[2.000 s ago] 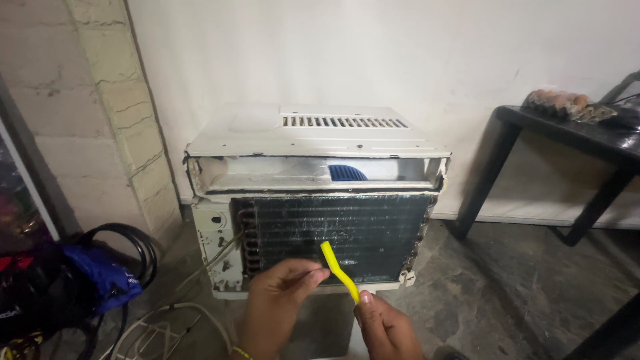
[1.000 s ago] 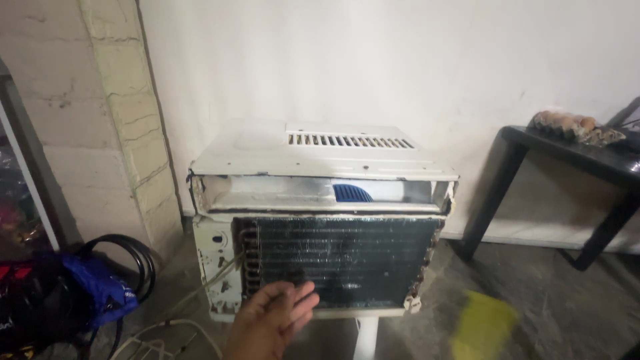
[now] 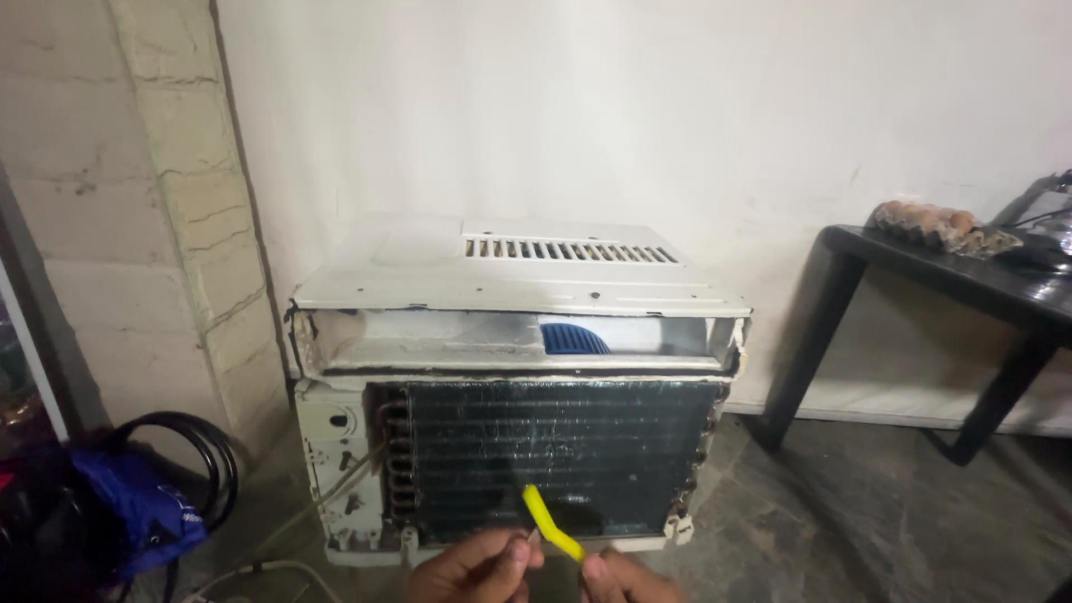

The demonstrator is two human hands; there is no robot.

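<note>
A window air conditioner with its front off stands on the floor against the wall, its finned coil facing me. Through the upper opening a blue blower wheel shows. In front of the coil's lower edge, my right hand grips the lower end of a bent yellow strip-like piece. Close to its left side, my left hand pinches something small and pale between thumb and fingers; what it is cannot be told.
A black table on the right bears a carton of eggs. On the left lie a blue bag and a coiled black hose or cable. A pale cord runs along the floor to the unit. A block pillar rises behind.
One second ago the yellow piece was blurred at the lower right, away from my left hand. It is back between my hands, and my right hand is in view again.
</note>
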